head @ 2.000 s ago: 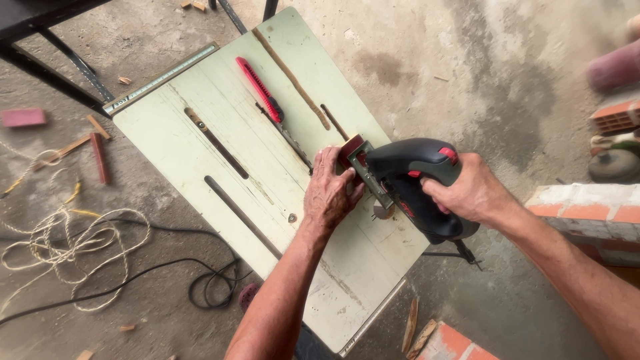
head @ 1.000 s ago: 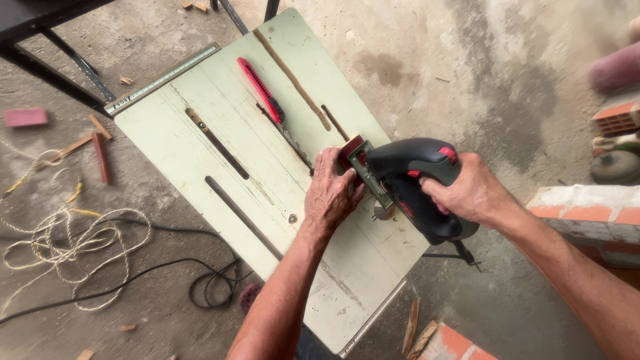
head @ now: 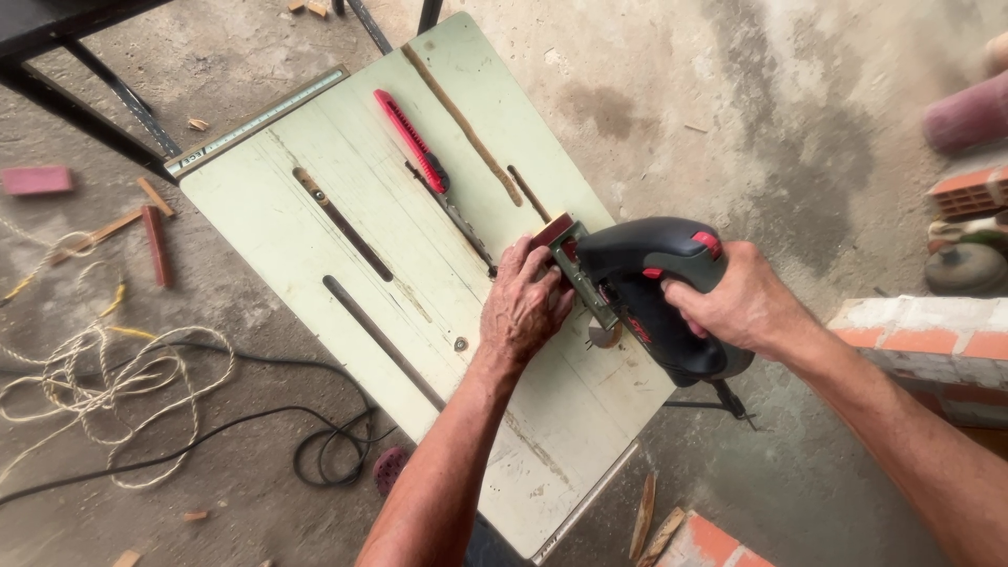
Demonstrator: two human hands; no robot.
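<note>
A black jigsaw [head: 661, 291] with red buttons lies on its side above the right part of a pale green table saw top [head: 409, 228]. My right hand [head: 732, 299] is wrapped round its handle. My left hand [head: 524, 303] grips a small dark red block [head: 554, 230] against the jigsaw's metal base plate [head: 587, 276]; the fingertips are partly hidden, and so is the jigsaw's blade. A red utility knife [head: 413, 142] rests up the table, beside the saw blade [head: 461, 224] in its slot. A small round metal piece [head: 604, 332] shows under the base plate.
Long slots [head: 382, 342] run along the tabletop, and a ruler strip [head: 260, 122] edges its far left side. Tangled rope [head: 102, 394] and a black cable [head: 236, 437] lie on the concrete floor at left, near wood scraps [head: 157, 246]. A brick wall [head: 929, 335] stands at right.
</note>
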